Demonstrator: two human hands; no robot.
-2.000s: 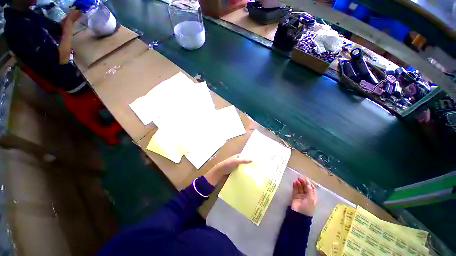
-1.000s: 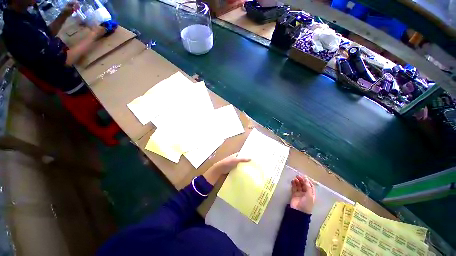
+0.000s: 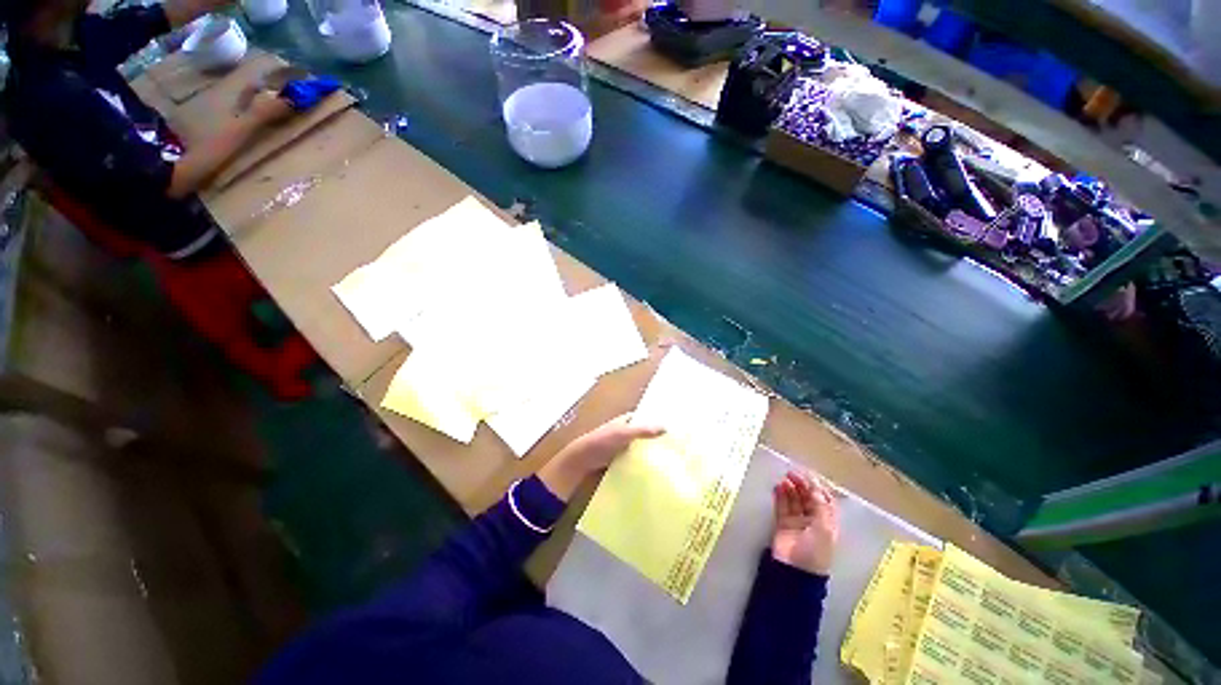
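Note:
My left hand (image 3: 597, 452) holds a yellow label sheet (image 3: 670, 488) by its left edge, thumb on top. Small dark print runs along the sheet's right edge. The sheet lies over the far left part of a pale grey mat (image 3: 623, 602). My right hand (image 3: 805, 522) rests on the mat to the right of the sheet, not touching it, palm partly up and fingers loosely curled. Whether a tiny sticker is on its fingers cannot be told. A stack of printed yellow label sheets (image 3: 1024, 629) lies at the lower right.
Pale backing sheets (image 3: 502, 321) lie overlapping on brown cardboard (image 3: 388, 174). A clear container with white base (image 3: 548, 121) stands on the green belt (image 3: 670, 221), others farther left. Parts boxes (image 3: 820, 158) lie beyond. A green post (image 3: 1131, 495) is at right. A person sits upper left.
The clear container has moved right and nearer along the belt. More containers show at the upper left. The other person's hands have moved apart. My hands and the sheet stay nearly still.

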